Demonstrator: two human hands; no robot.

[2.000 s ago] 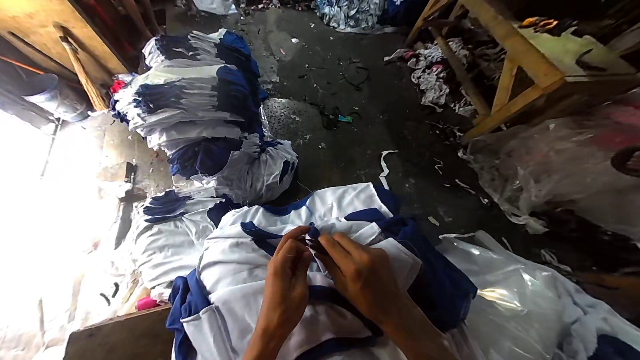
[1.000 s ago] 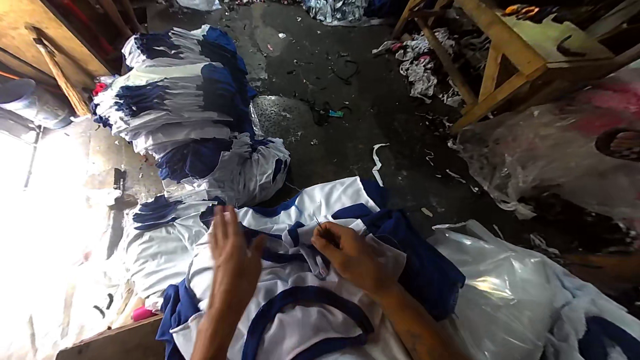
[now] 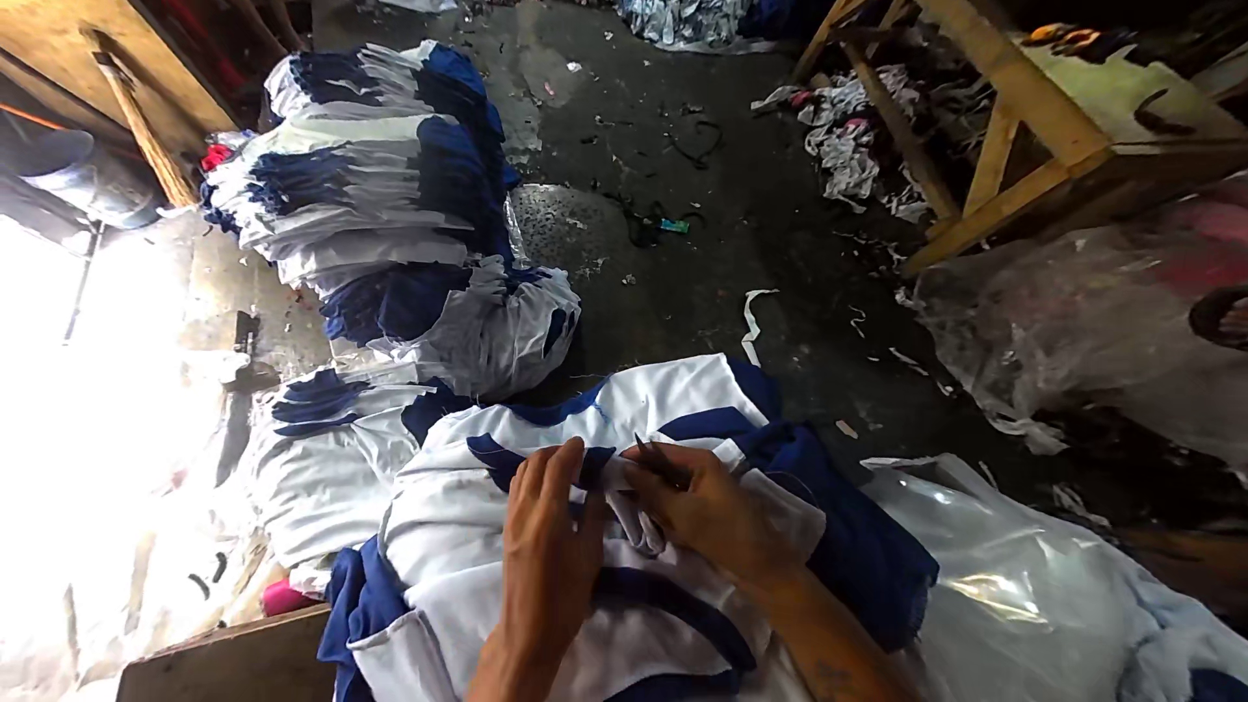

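White and navy fabric garments (image 3: 458,517) lie heaped in front of me. My left hand (image 3: 556,517) rests on the upper part of the heap, its fingers at a navy-edged piece; whether they pinch it is unclear. My right hand (image 3: 697,502), just to the right, holds a small dark pointed tool (image 3: 663,463), perhaps thread snips, with its tip toward the left hand. A folded bit of white cloth (image 3: 634,522) hangs below the right fingers. A curved navy band (image 3: 682,609) lies on the white cloth below the hands.
A tall stack of white and navy garments (image 3: 361,195) stands beyond at the left. Clear plastic (image 3: 1014,585) covers cloth at the right. A wooden frame (image 3: 1004,97) and fabric scraps (image 3: 848,127) are at the upper right. A wooden board edge (image 3: 234,653) shows at lower left.
One second ago my left hand was raised and spread, away from the right; now its fingers are back at the cloth beside the right hand. The dark tool now shows clearly.
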